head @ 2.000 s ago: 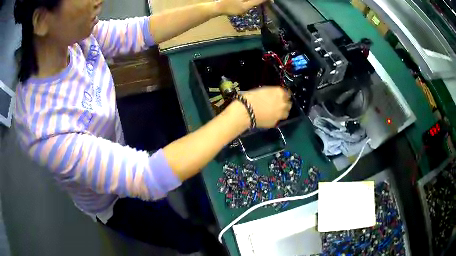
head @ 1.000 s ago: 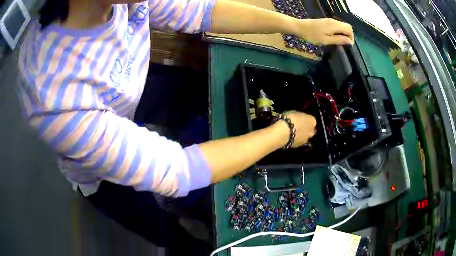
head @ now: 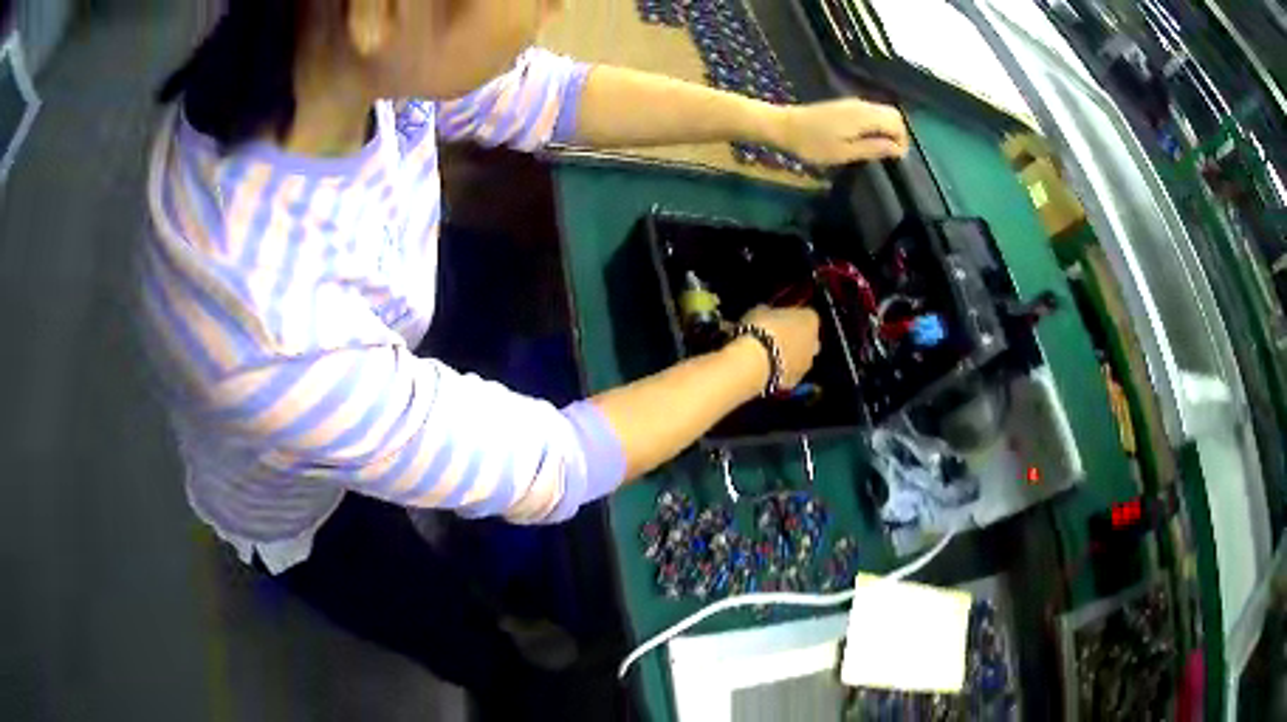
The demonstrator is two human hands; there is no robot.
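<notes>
Neither of my hands is in view. In front of me a black test fixture (head: 755, 251) stands open on the green bench. Its hinged lid (head: 903, 374) is tipped back to the right, with red wires and a blue block (head: 927, 330) on its inside. A yellow cylindrical part (head: 697, 302) sits inside the box. Another person's hand (head: 793, 346) with a dark bracelet reaches into the box; its fingertips are hard to make out. That person's other hand (head: 858, 131) rests at the lid's upper edge.
The other person, in a striped top (head: 332, 381), is at the left. Loose circuit boards (head: 734, 547) lie below the box. A white cable (head: 762, 601) crosses the bench near a white card (head: 906, 635). A crumpled cloth (head: 920, 482) lies beside a grey metal box (head: 1037, 437).
The view has turned and shifted. The lid went from more upright to tipped further back. The other person's lower hand moved from the box's edge area down inside the box.
</notes>
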